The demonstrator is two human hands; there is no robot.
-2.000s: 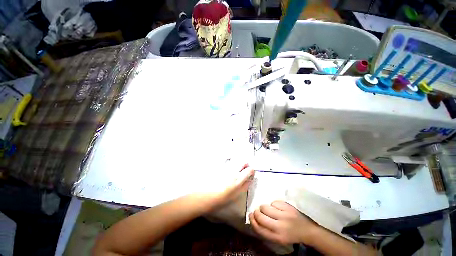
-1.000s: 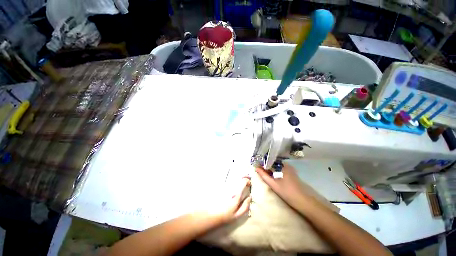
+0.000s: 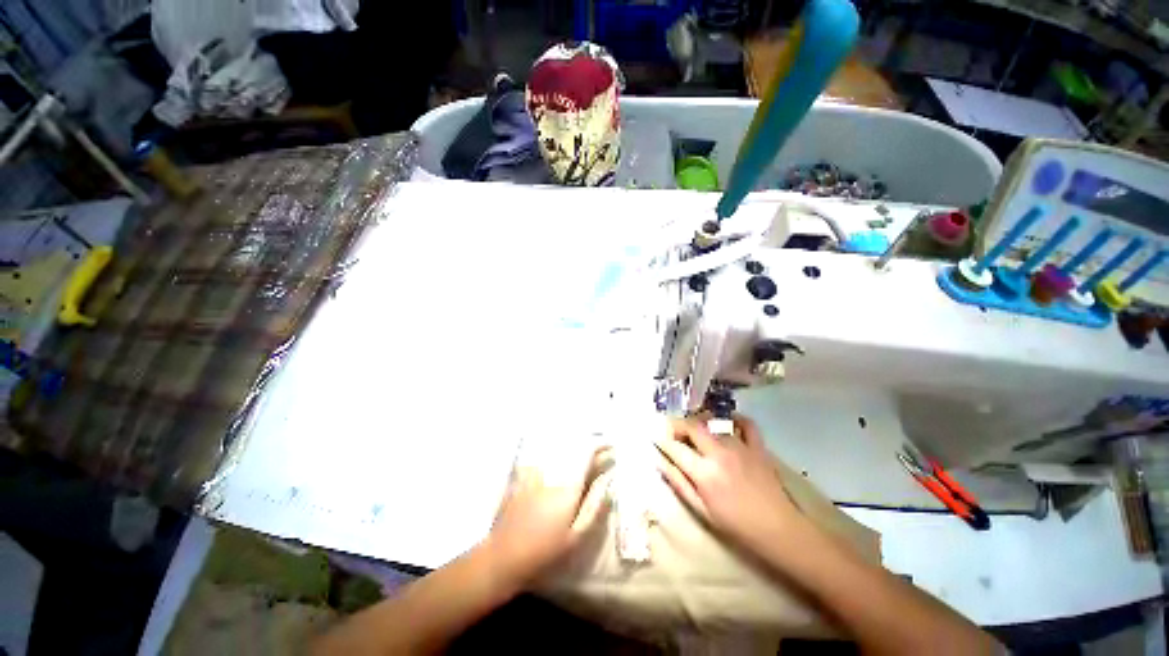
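A beige garment panel [image 3: 699, 577] lies on the front of the machine table under both hands. Its part near the needle is washed out to white. A narrow pale strip [image 3: 633, 519] runs toward me on it, between my hands. My left hand [image 3: 551, 493] rests on the cloth left of the strip, fingers bent at its edge. My right hand [image 3: 724, 468] lies on the panel close to the presser foot area, fingertips beside it. The needle and foot are too small and bright to tell. The white sewing machine [image 3: 885, 327] stands at right.
Red-orange snips [image 3: 945, 490] lie on the machine bed at right. A blue spool rack [image 3: 1026, 301] sits on the machine top. A teal post [image 3: 782, 109] rises behind the head. Plaid cloth [image 3: 218, 282] under plastic is at left. A grey trough [image 3: 897, 124] and patterned bag [image 3: 574, 115] are behind.
The panel was turned and brought up to the needle area. My right hand moved from the table's front edge to beside the foot. My left hand shifted slightly left, uncovering the pale strip.
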